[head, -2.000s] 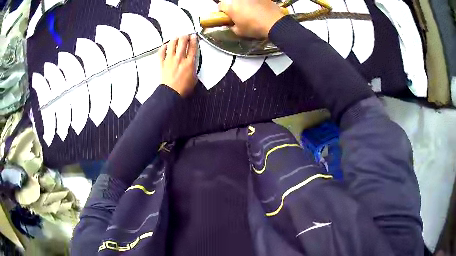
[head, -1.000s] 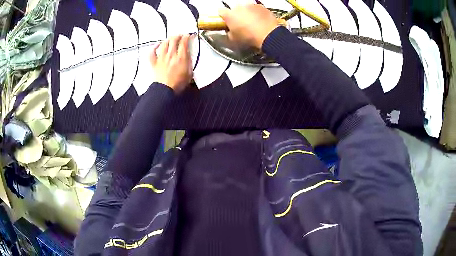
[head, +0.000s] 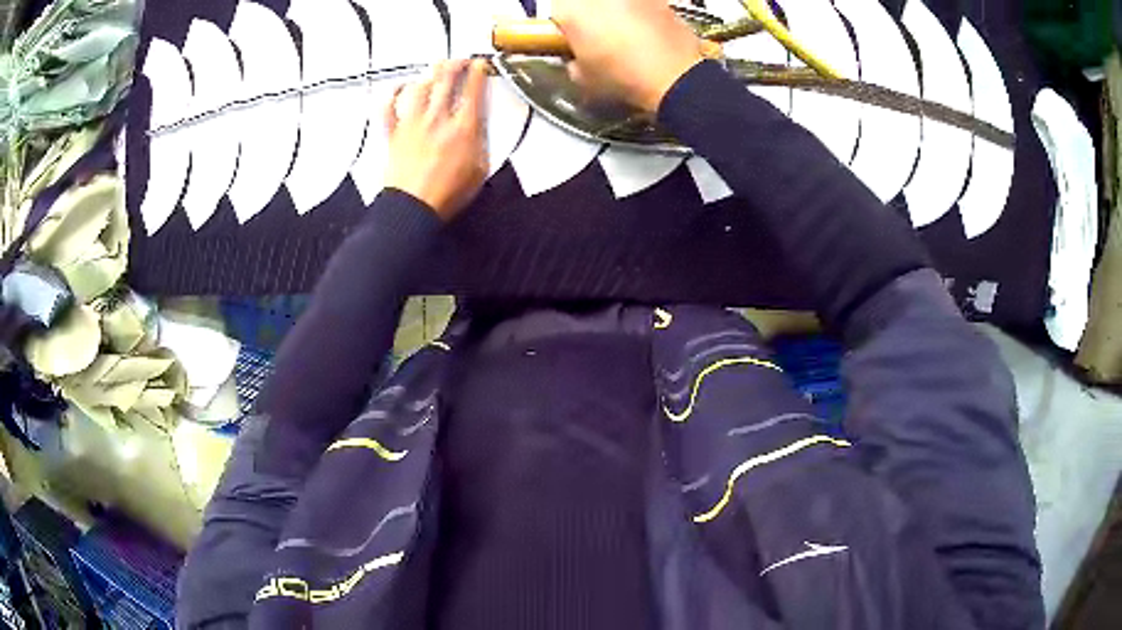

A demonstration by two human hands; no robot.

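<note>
White curved seamed panels (head: pixel 267 117) lie in an overlapping row across the dark pinstriped table cover (head: pixel 529 252). Left of the iron their centre seam is a thin dark line; right of it the seam is a wider grey-brown band. My right hand (head: pixel 628 55) is closed on the orange-tan handle of the silver steam iron (head: pixel 572 99), whose plate rests on the middle panels with its tip pointing left. My left hand (head: pixel 439 138) lies flat on the panels just left of the iron's tip, fingers slightly spread, holding nothing.
A yellow hose (head: pixel 791 39) runs behind the iron. A stack of white panels (head: pixel 1068 222) stands at the table's right edge. Pale green (head: pixel 76 68) and beige fabric bundles (head: pixel 92 259) are heaped at the left. A blue crate (head: pixel 123 576) is at the lower left.
The iron and the left hand keep about the same place in view, while the row shifts and tilts under them. More opened seam shows right of the iron than two seconds ago.
</note>
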